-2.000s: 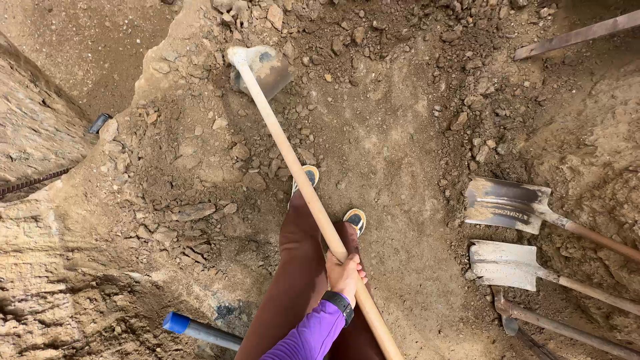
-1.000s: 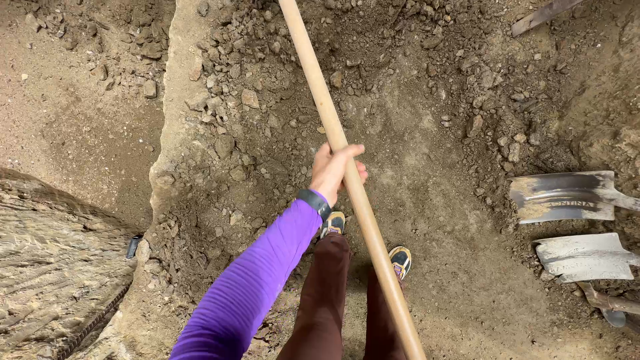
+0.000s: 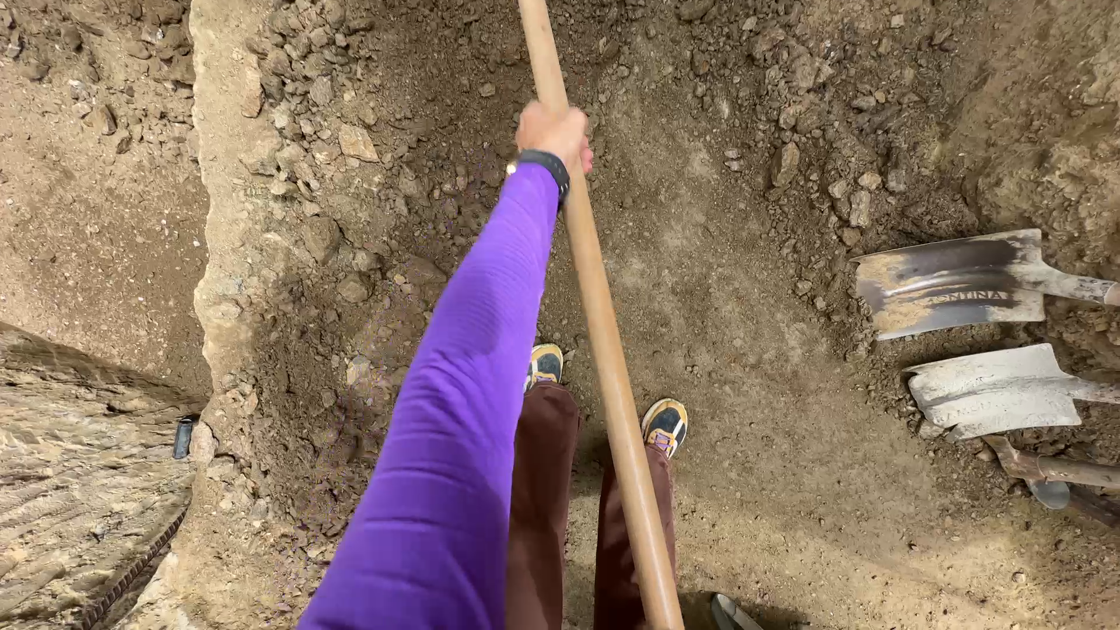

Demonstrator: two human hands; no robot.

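My left hand (image 3: 553, 136), below a purple sleeve and a dark wristband, is closed around the upper part of a long pale wooden tool handle (image 3: 612, 367). The handle runs from the top edge, over my trouser leg and past my two shoes, to the bottom edge. Both of its ends, including the tool's head, lie outside the view. My right hand does not show.
At right lie a darkened metal shovel blade (image 3: 954, 284) and a pale shovel blade (image 3: 997, 391), with a wooden-handled tool (image 3: 1063, 468) below. Loose stones (image 3: 792, 162) flank the dirt floor. At left are a rock ledge (image 3: 227, 175), a small dark cylinder (image 3: 183, 437) and a ribbed bar (image 3: 131, 569).
My left hand has moved up the picture, away from my body, still around the handle. The tool's broad metal head, visible two seconds ago, has left the view. The view has shifted.
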